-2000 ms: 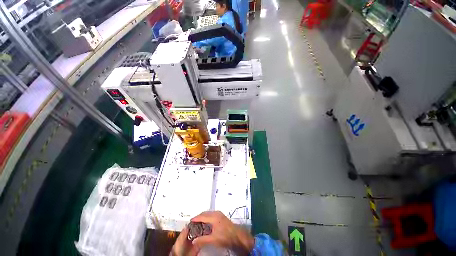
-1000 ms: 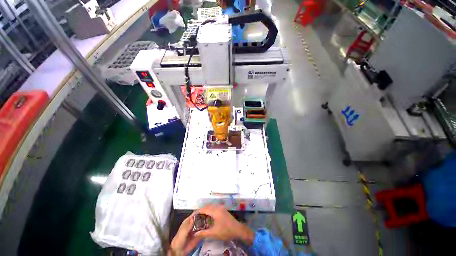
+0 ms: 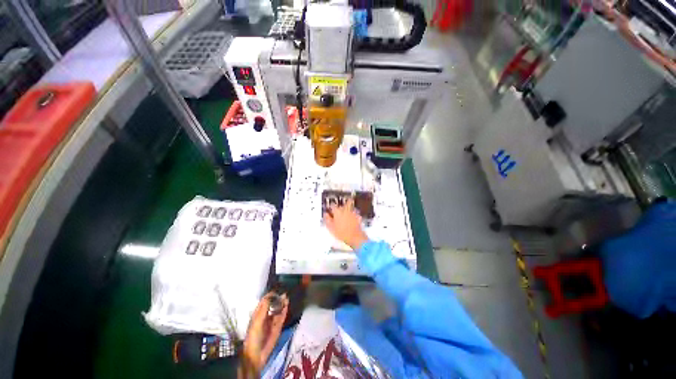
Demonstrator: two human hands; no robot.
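My right hand (image 3: pixel 345 223) reaches onto the dark brown fixture (image 3: pixel 363 204) on the white machine bed (image 3: pixel 300 240). Its fingertips are at the fixture's left part; whether they grip anything is too small to tell. My left hand (image 3: pixel 264 326) is low in front of me, near the bed's front edge, and holds a small ring-shaped housing (image 3: pixel 276 303). The orange-yellow dispensing head (image 3: pixel 326 133) hangs behind the fixture. The white tray (image 3: pixel 211 285) left of the machine holds rows of dark ring-shaped housings (image 3: pixel 209 249) in its upper part.
The white gantry (image 3: pixel 370 68) spans the bed. Small stacked bins (image 3: pixel 388 141) stand at the bed's right rear. The controller (image 3: pixel 249 92) is at left. A dark object with blue and orange print (image 3: pixel 204 349) lies below the tray. A person's blue sleeve (image 3: pixel 645 252) is at far right.
My hands have separated. My right hand has moved forward to the fixture; my left stays low with a housing. The fixture now sits forward of the dispensing head.
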